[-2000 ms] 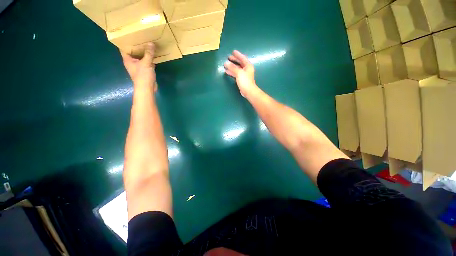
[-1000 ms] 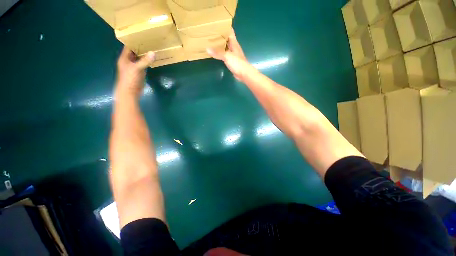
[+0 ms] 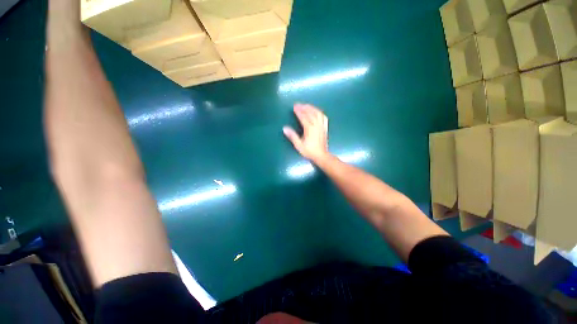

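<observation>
A stack of closed tan boxes (image 3: 250, 50) stands on the green bench (image 3: 247, 139) at the top of the view, cut off by the top edge. My left arm reaches up along the stack's left side, and my left hand is beyond the top edge of the picture. My right hand (image 3: 310, 131) is over the bench below and right of the stack, apart from it. Its fingers are apart and it holds nothing.
Rows of open boxes (image 3: 500, 95) with hanging flaps (image 3: 515, 177) stand at the right. A white sheet (image 3: 193, 285) lies partly behind my left forearm. Dark items (image 3: 31, 288) are at the lower left. Blue and red things show below the boxes at right.
My right hand has left the stack and come back toward me. My left hand has moved up and left out of view. The front boxes of the stack now sit flush together.
</observation>
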